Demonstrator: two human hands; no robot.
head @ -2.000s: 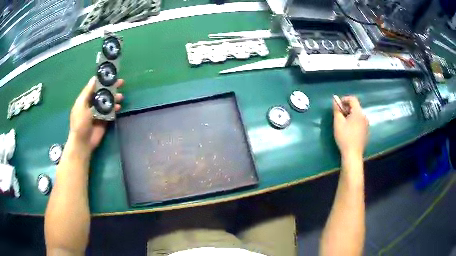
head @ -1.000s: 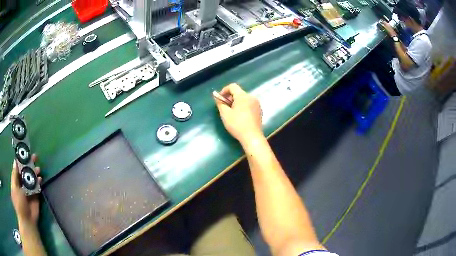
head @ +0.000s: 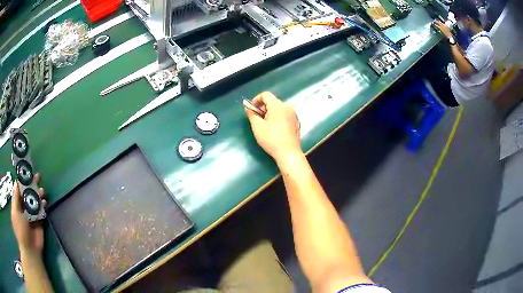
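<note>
My left hand (head: 27, 220), at the far left and partly cut off, holds a three-position holder (head: 35, 217) upright. Three black round units with silver centres, such as the middle one (head: 24, 172), sit in its face. My right hand (head: 274, 123) is above the green bench near the middle, with its fingers closed on thin silver tweezers (head: 253, 107). Two loose round units, an upper one (head: 207, 122) and a lower one (head: 190, 149), lie on the bench left of my right hand.
A black tray (head: 163, 183) with copper-coloured wire bits lies at the bench edge. A silver machine (head: 241, 56) with long pointed arms (head: 150, 110) stands behind. Stacked holders (head: 26, 86), tangled wire (head: 67, 43) and a red bin (head: 101, 8) are back left. A person (head: 470, 54) sits back right by a blue stool (head: 421, 117).
My view has turned right since the first frame. In the last second, the scalloped holder between the pointed arms has moved right into the machine. Both hands keep their holds.
</note>
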